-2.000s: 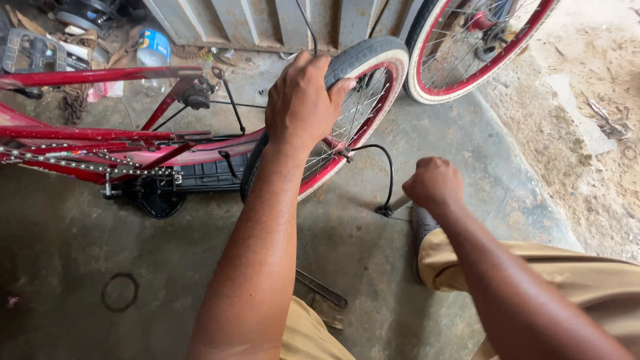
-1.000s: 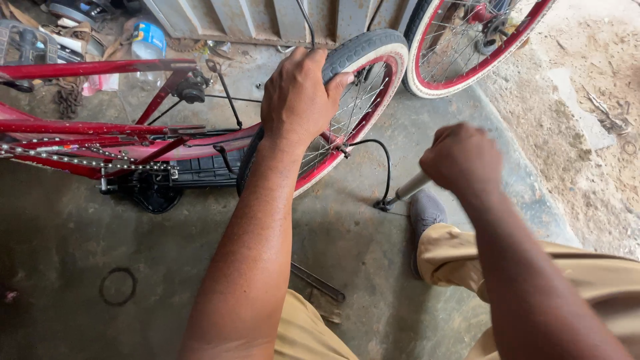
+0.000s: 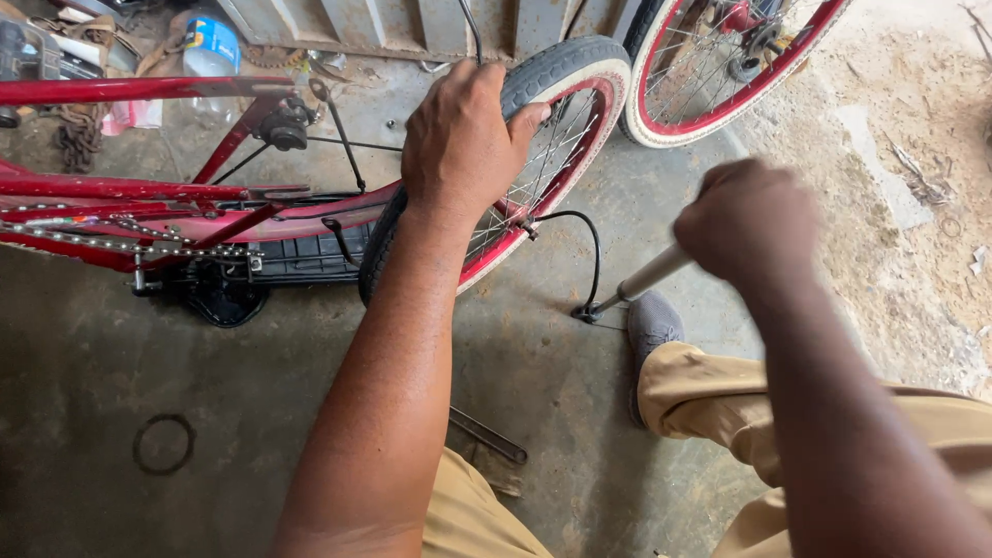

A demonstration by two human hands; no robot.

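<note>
My left hand point(image 3: 469, 139) grips the top of a bicycle wheel's tyre point(image 3: 577, 66), thumb over its white sidewall. The wheel has a red rim and stands tilted on the floor. A black hose point(image 3: 595, 240) runs from near its hub down to the foot of a floor pump point(image 3: 655, 273). My right hand point(image 3: 748, 221), blurred, is closed around the top of the pump, whose handle is hidden in the fist. My shoe point(image 3: 655, 322) is beside the pump's base. The red bicycle frame point(image 3: 139, 89) lies at the left.
A second red-rimmed wheel point(image 3: 647, 116) leans at the upper right, by a grey corrugated metal panel point(image 3: 411, 27). A spanner point(image 3: 496, 438) and a dark ring point(image 3: 164, 443) lie on the floor. A plastic bottle point(image 3: 211, 54), a chain point(image 3: 80, 139) and clutter fill the upper left.
My right hand has risen from low beside my shoe, and more of the pump's silver shaft shows. My left hand stays on the tyre.
</note>
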